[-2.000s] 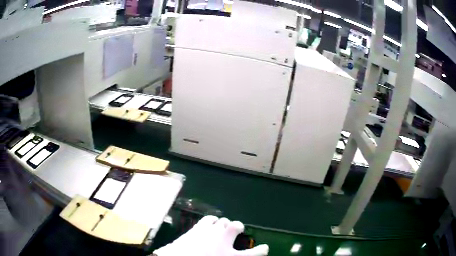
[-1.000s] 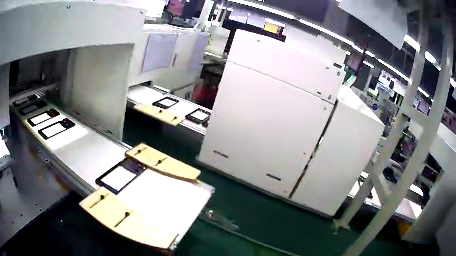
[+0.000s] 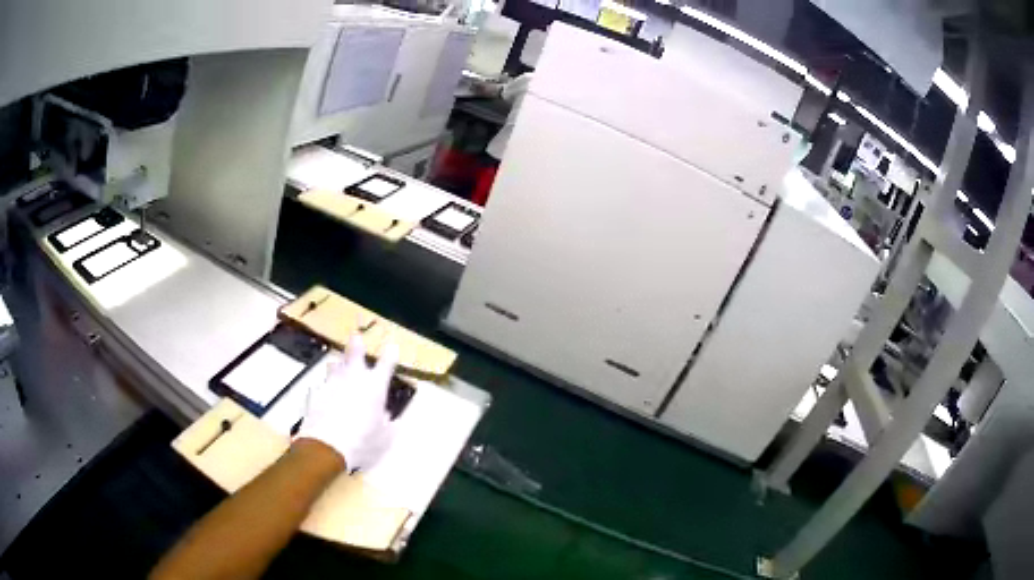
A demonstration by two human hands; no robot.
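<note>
My left hand, in a thin white glove, reaches over the end of the white belt. It is on a black phone middle frame; only a dark part shows at the hand's right side, and the rest is hidden under the hand. Another black phone middle frame lies flat on the belt just left of the hand, between the tan guide boards. Two more frames lie further up the belt near the machine opening. My right hand is not in view.
Tan guide boards with black screws flank the belt end; my forearm covers part of the near one. A second white belt carries frames behind. A white cabinet, a white post and crumpled clear plastic on green are beyond.
My left hand, out of view a second ago, is now over the belt end with a dark frame at it. Two seconds ago it was lower right, by the green surface. The view has shifted.
</note>
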